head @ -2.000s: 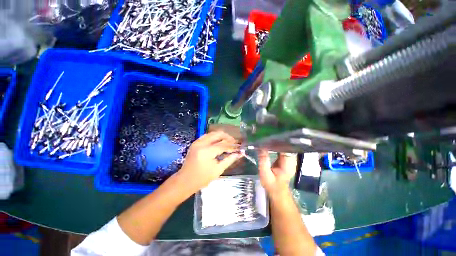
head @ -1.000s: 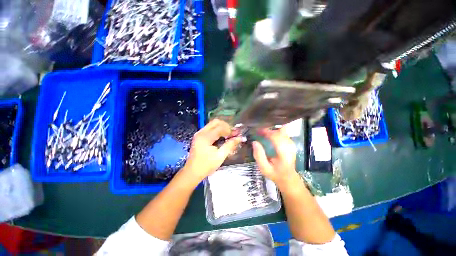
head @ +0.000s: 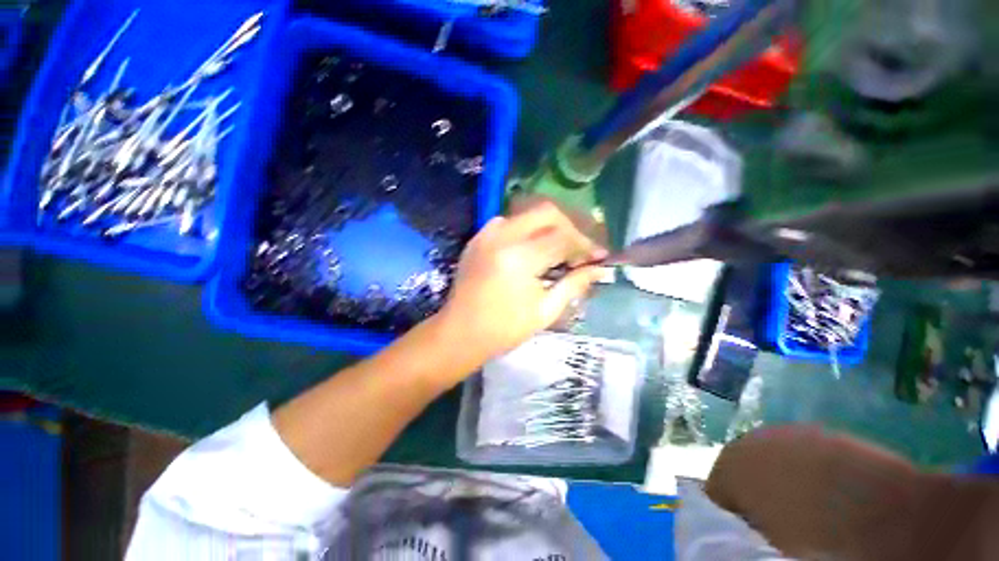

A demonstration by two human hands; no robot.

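My left hand (head: 520, 274) is at the press, thumb and fingertips pinched on a small part (head: 561, 271), mostly hidden by the fingers. The grey tapering press ram (head: 674, 243) points at these fingertips. The fixture under them is mostly hidden. A blurred brown shape at the lower right, beside a pale sleeve, looks like my right forearm; my right hand is not visible. A clear plastic tub (head: 469, 422) with thin pins in rows lies just below my left hand.
The blue ring bin (head: 232, 287) and a blue pin bin (head: 24, 181) are left. The green press foot (head: 570, 164), a red bin (head: 718, 82) and a long translucent tub (head: 685, 181) are beyond. A black rectangle (head: 728, 345) and small blue bin (head: 780, 318) are right.
My right hand has left the fixture and is out of view. My left hand stays at the fixture. The view has shifted, and the grey ram now shows at my left fingertips.
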